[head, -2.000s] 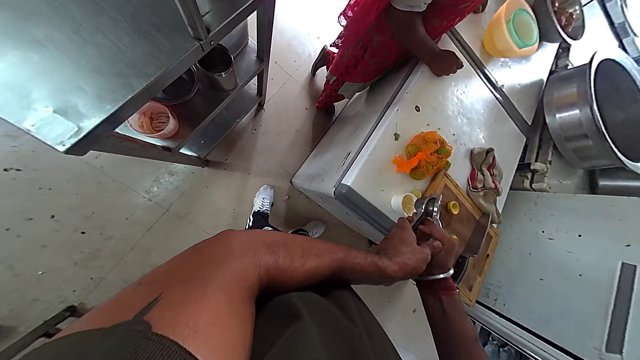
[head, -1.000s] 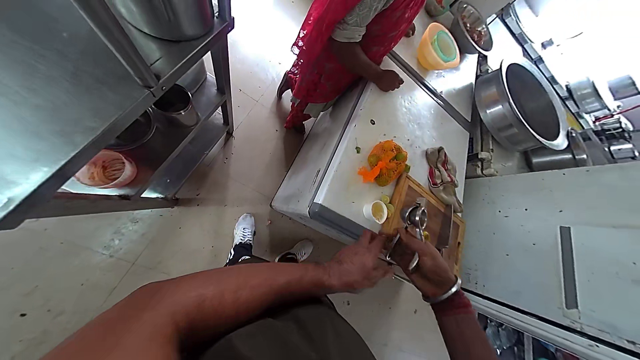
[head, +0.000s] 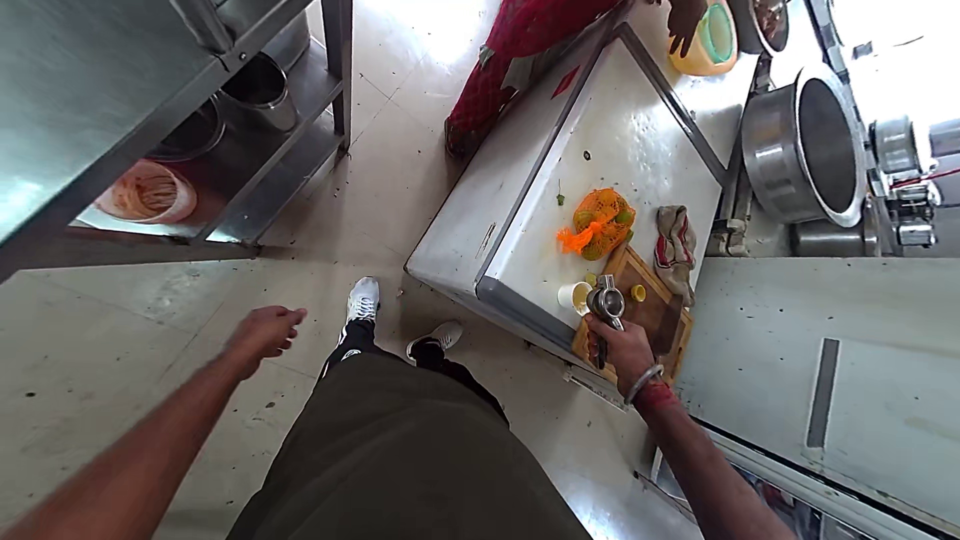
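Note:
My right hand (head: 622, 346) grips the handles of a metal citrus squeezer (head: 607, 301) over the near edge of a wooden board (head: 677, 351). Just left of the squeezer's head is a small white cup (head: 574, 296) with yellowish contents. A cut yellow citrus piece (head: 637, 292) lies on the board, near a dark blade (head: 666, 328). Beyond the cup, an orange net bag of limes (head: 602, 225) rests on the white top, with a folded cloth (head: 674, 255) to its right. My left hand (head: 265, 335) hangs over the floor at the left, fingers loosely curled, holding nothing.
A person in red stands across the white chest-like counter (head: 525, 247), one hand (head: 686, 24) at an orange tub (head: 705, 56). Large metal pots (head: 799, 150) stand at the right. A steel rack (head: 296, 161) with a pink-stained tub (head: 154, 196) is at the left. My shoes are on the tiled floor.
My left hand has come away from beside my right hand and swung out left. My right hand stays near the board with the squeezer. The other person's hand has moved to the orange tub.

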